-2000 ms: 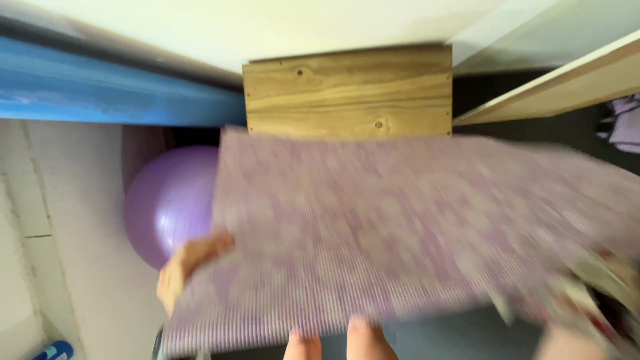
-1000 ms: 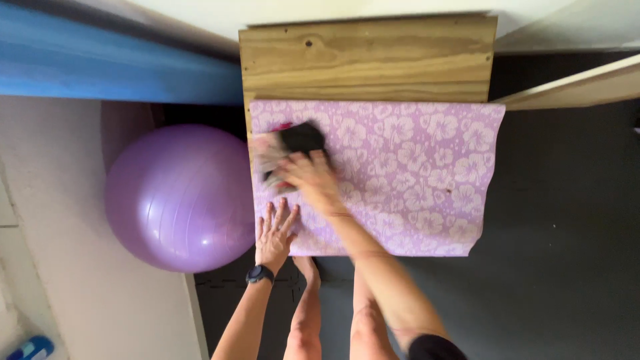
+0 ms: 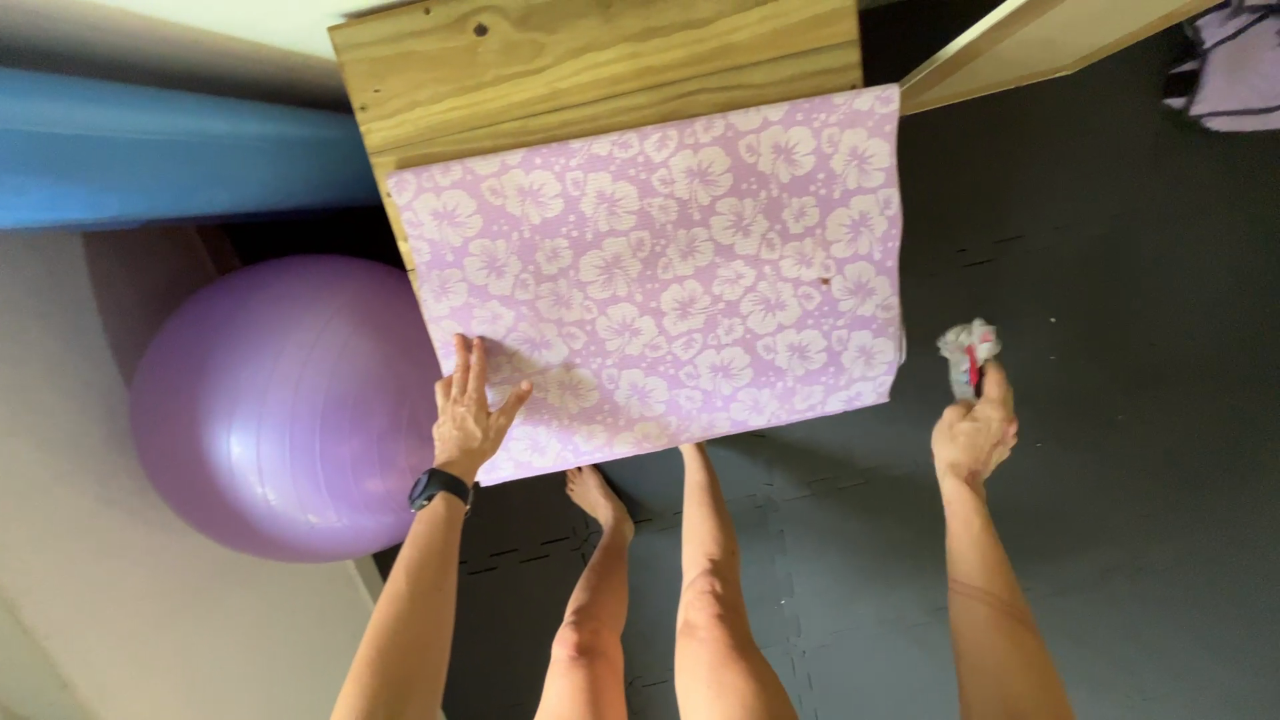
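Note:
A purple foam mat with white hibiscus flowers [image 3: 690,280] lies folded flat over a wooden box or bench [image 3: 600,70], whose plank top shows along the far side. My left hand [image 3: 472,415], with a dark watch at the wrist, rests on the mat's near left corner with its fingers spread. Off to the right of the mat, over the dark floor, my right hand [image 3: 975,430] grips a crumpled cloth [image 3: 970,350], whitish with red and dark parts. The cloth is partly hidden by the fingers and slightly blurred.
Left of the mat stands a large purple exercise ball [image 3: 290,410], close beside my left hand. A blue cylindrical object [image 3: 180,150] is above it. A pale wooden panel [image 3: 1040,50] angles at the upper right, and purple fabric [image 3: 1240,70] lies beyond. Interlocking dark floor tiles [image 3: 1080,280] lie below.
The mat, blurred and spread wider two seconds ago, now lies flat on the wood. My right hand has moved from the mat's left part to beyond its right edge with the cloth.

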